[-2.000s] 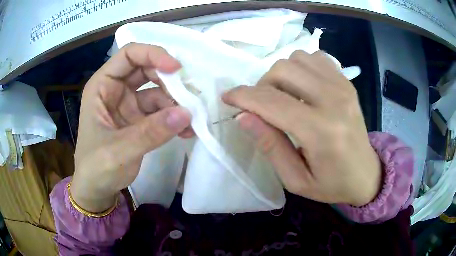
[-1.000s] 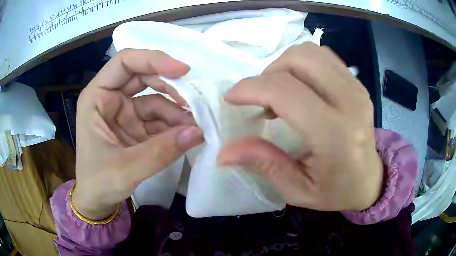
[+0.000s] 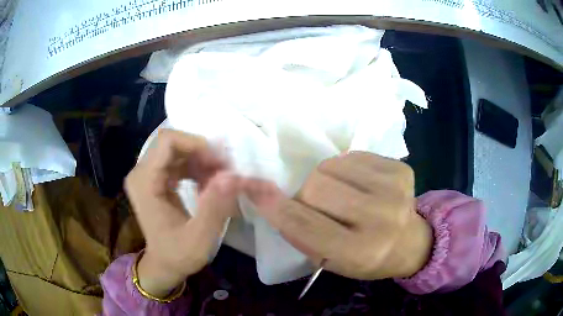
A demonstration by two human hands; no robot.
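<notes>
The white garment piece [image 3: 321,92] lies bunched in front of me, below the table edge, with a flap hanging down between my hands. My left hand [image 3: 185,207] pinches the white cloth with thumb and fingers; its fingertips are blurred. My right hand [image 3: 352,219] has its fingertips at the same spot, touching or nearly touching those of my left hand. A small pointed tool [image 3: 312,281], thin and pale, sticks out from under my right hand towards the lower left; the rest of it is hidden by the hand.
A white table edge with printed ruler marks [image 3: 247,17] curves across the top. A black phone [image 3: 497,123] lies on the grey surface at right. Brown wrapping [image 3: 43,237] and white cloth [image 3: 34,145] are at left. More white cloth [image 3: 540,247] is at lower right.
Both hands have moved down and come together at the cloth. The garment piece has shifted and bunched up. The tool's tip now shows below my right hand instead of between its fingertips.
</notes>
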